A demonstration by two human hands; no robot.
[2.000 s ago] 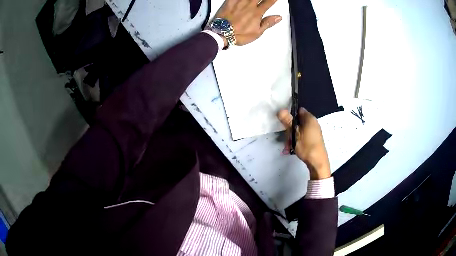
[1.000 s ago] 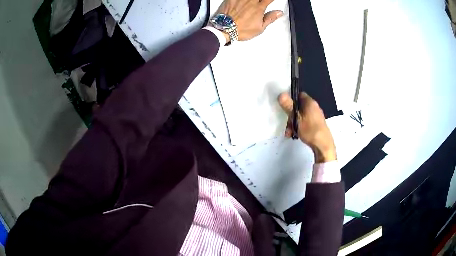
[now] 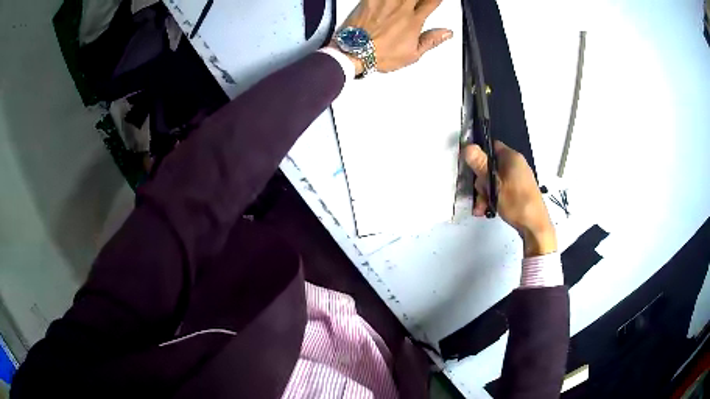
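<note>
A white paper pattern (image 3: 405,148) lies on the table with thin dark edges showing at its left side. My left hand (image 3: 397,35), with a wristwatch, lies flat on its upper part, fingers spread; the fingertips run to the top edge of the picture. My right hand (image 3: 510,187) holds the dark shears (image 3: 483,101) by the handles, blades pointing up along the pattern's right edge. The blade tips reach the top edge. Dark fabric (image 3: 510,86) lies just right of the shears.
The white table (image 3: 638,101) has a marked front edge. Dark offcuts (image 3: 588,253) lie at right, and another dark strip (image 3: 479,331) lies near the front edge. A pale strip (image 3: 574,379) is partly behind my right sleeve. Scraps (image 3: 148,47) are below the table's left edge.
My right hand and the shears have moved right, and the blades stand slightly apart from the pattern's edge. My left hand has shifted slightly right. My sleeve now hides the green tool.
</note>
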